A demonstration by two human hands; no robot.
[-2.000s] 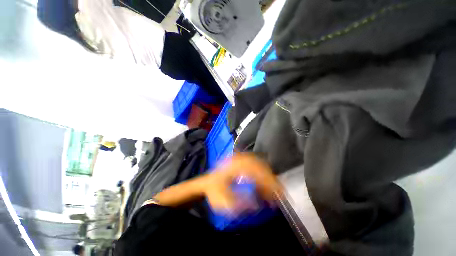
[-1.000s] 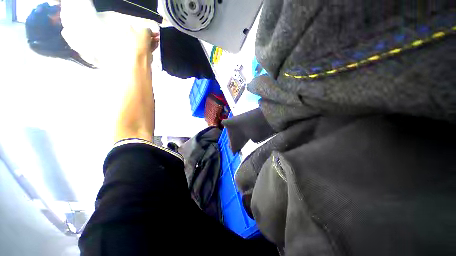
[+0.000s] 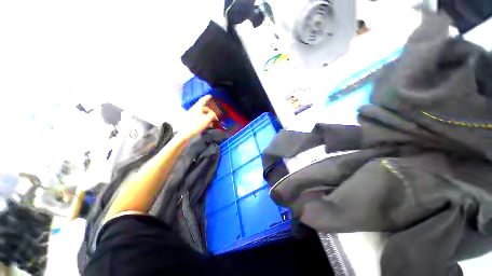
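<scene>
A dark grey garment piece with pale yellow topstitching lies bunched over the white table at the right, one strip hanging past the table edge. My left hand is small and overexposed at upper centre, its arm stretched out from the lower left above a dark grey cloth heap. It is near a red and brown item beside the crates. Its fingers look bent; whether they touch or hold anything cannot be told. My right hand is not in view.
A ribbed blue plastic crate stands between the heap and the table edge, with a smaller blue crate beyond. A white machine head, green-yellow scissors handles and a light blue strip are at the upper right.
The view has swung, showing more crate and table. My left arm, raised high against the bright background one second ago, is now lower, with the hand near the red and brown item.
</scene>
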